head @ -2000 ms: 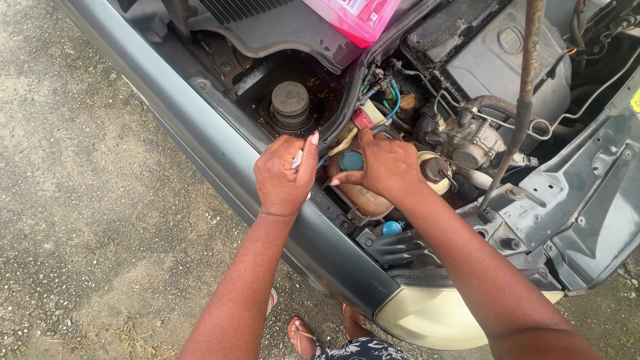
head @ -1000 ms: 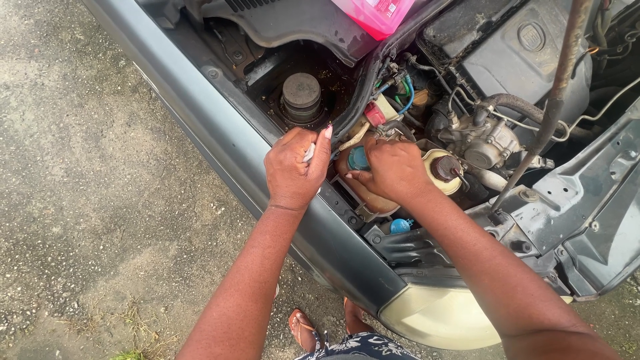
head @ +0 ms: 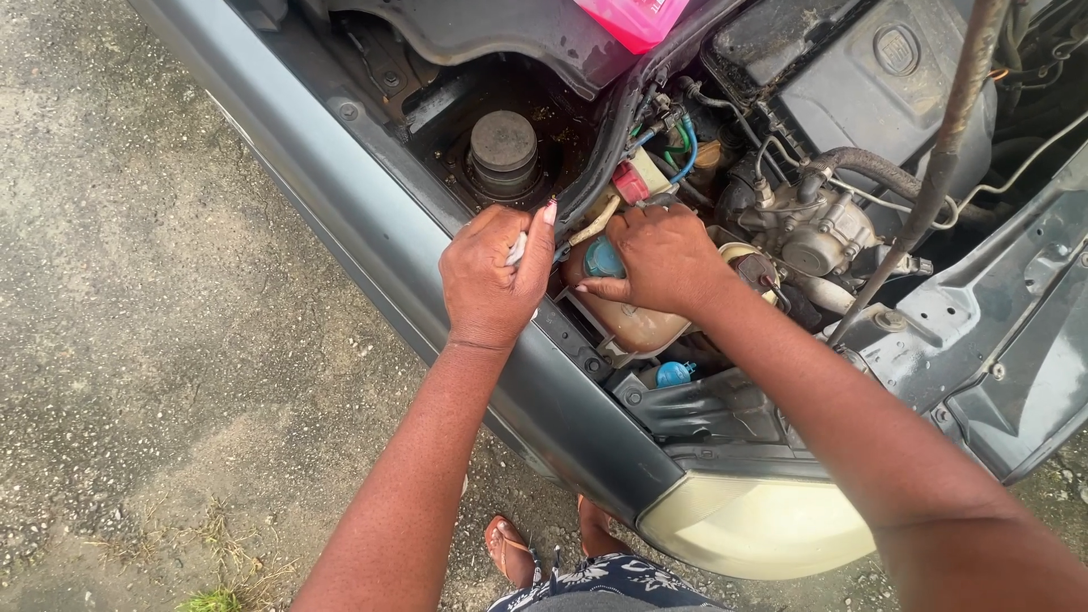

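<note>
My left hand [head: 495,276] is closed around a crumpled white cloth or tissue [head: 517,249], just above the car's fender edge. Reaching over the engine bay, my right hand [head: 663,259] rests at the blue-green cap [head: 602,257] of a brownish translucent coolant reservoir [head: 633,327], its thumb extended along the cap's lower side. Most of the cap's top shows, and its right edge is hidden by the fingers. Whether the cap sits tight or loose cannot be told. A smaller bright blue cap [head: 675,374] lies below the reservoir.
The grey fender [head: 408,229] runs diagonally beside my left hand. A metal prop rod [head: 922,195] slants up at the right. Around the hands are the strut mount [head: 503,143], a red connector [head: 630,182], a brown-capped reservoir [head: 755,269], a pink container [head: 637,21] and the headlight [head: 756,523].
My right hand was over the blue-green cap with its fingers bent one second ago; now its thumb is stretched out and more of the cap shows. The left hand keeps the white cloth.
</note>
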